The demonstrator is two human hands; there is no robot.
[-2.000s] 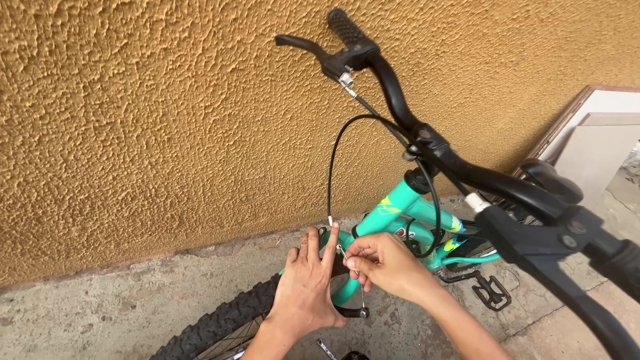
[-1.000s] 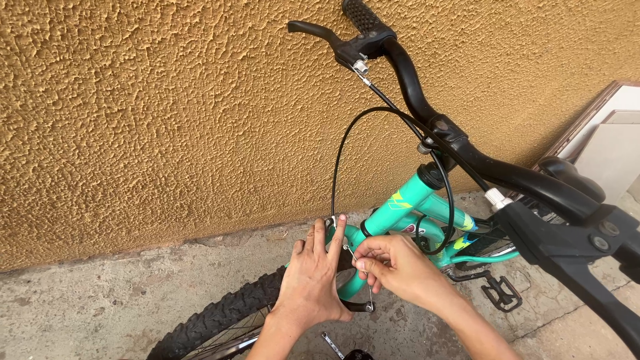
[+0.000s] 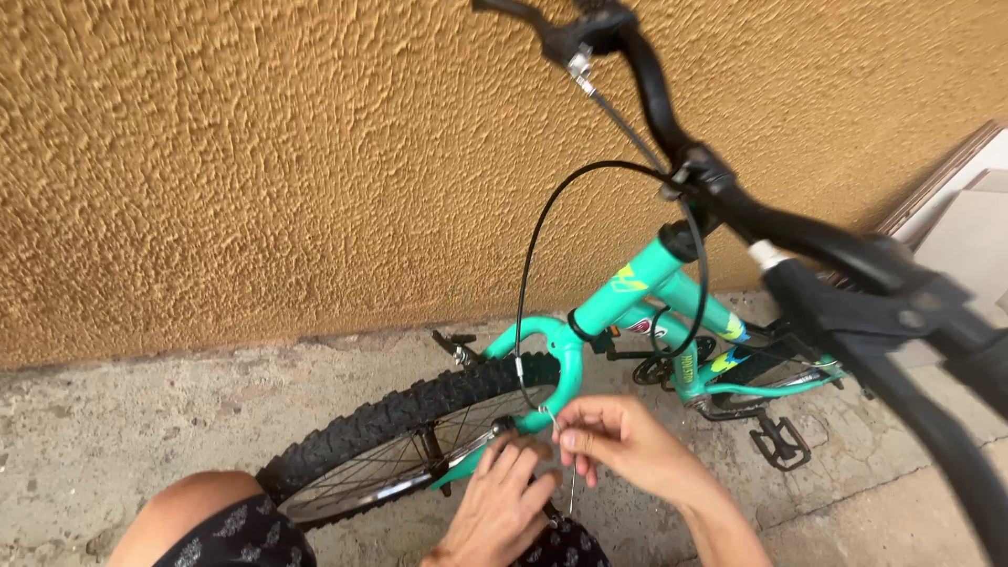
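The green bicycle fork (image 3: 568, 366) stands over the knobby front tire (image 3: 409, 409). A black brake cable housing (image 3: 529, 260) loops down from the handlebar to a metal noodle (image 3: 520, 378) beside the fork. My right hand (image 3: 622, 445) pinches the thin bare brake cable (image 3: 554, 421) between thumb and fingers, just below the noodle, and its loose end hangs below. My left hand (image 3: 508, 492) is at the near fork leg, fingers curled around the black brake arm (image 3: 502, 427); what its fingertips hold is hidden. On the far side of the wheel, another brake arm (image 3: 453, 345) sticks out.
The black handlebar (image 3: 772, 224) and a blurred brake lever (image 3: 890, 386) reach over the right side. A textured ochre wall (image 3: 276, 157) runs behind the bicycle. A pedal (image 3: 780, 443) is near the concrete floor (image 3: 157, 425). Panels (image 3: 961, 236) lean at the right. My knee (image 3: 185, 512) is beside the tire.
My left hand has moved down from the top of the fork to the near brake arm, its fingers now curled. The noodle now hangs away from where my left fingers were. The view has shifted.
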